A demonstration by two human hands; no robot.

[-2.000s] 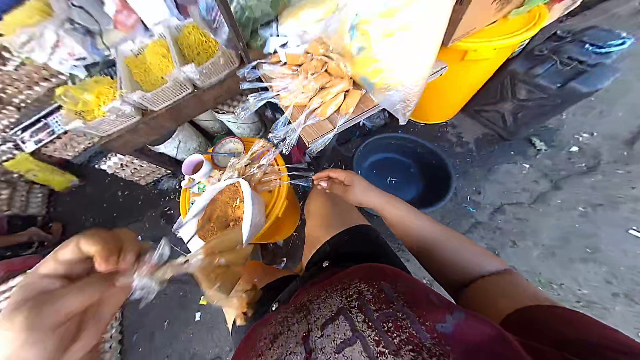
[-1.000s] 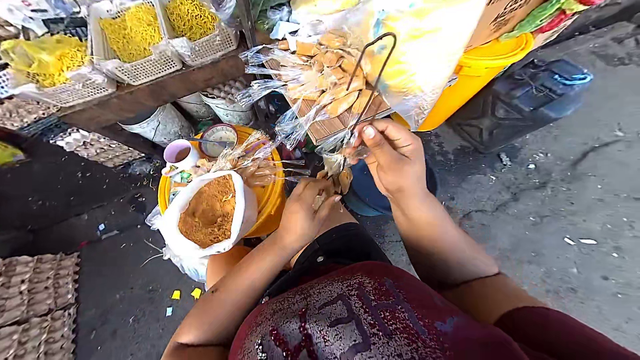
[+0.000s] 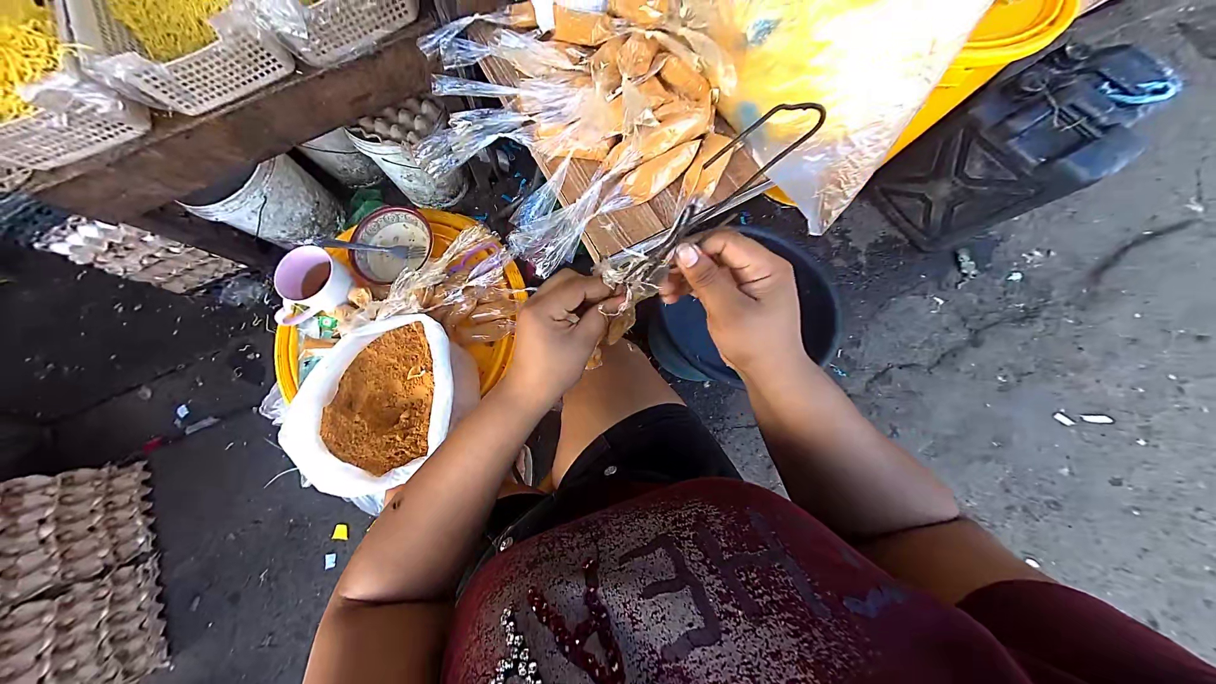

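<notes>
My left hand (image 3: 567,328) grips gathered clear plastic bags (image 3: 632,275) of brown powder above my thigh. At the bags' necks, the fingers of my right hand (image 3: 746,294) are pinched together; what exactly lies between them is unclear. A dark bent metal wire hook (image 3: 788,147) rises from the bunch toward the upper right. Behind it, many tied bags of brown powder (image 3: 655,142) lie heaped on a wooden board (image 3: 617,228). To the left, a white sack of brown powder (image 3: 380,408) stands open, beside smaller filled bags (image 3: 480,309) on a yellow lid or tub (image 3: 511,275).
A mug (image 3: 313,280) and a bowl with a spoon (image 3: 389,245) sit on the yellow surface. A dark blue basin (image 3: 817,313) is below my right hand. Noodle baskets (image 3: 218,71) stand upper left, egg trays (image 3: 76,560) lower left, a black jerrycan (image 3: 1007,152) upper right.
Two seconds ago my left hand was far out to the left and my right rested near my knee. Both are now together at the bunch. The wire hook came into view one second ago.
</notes>
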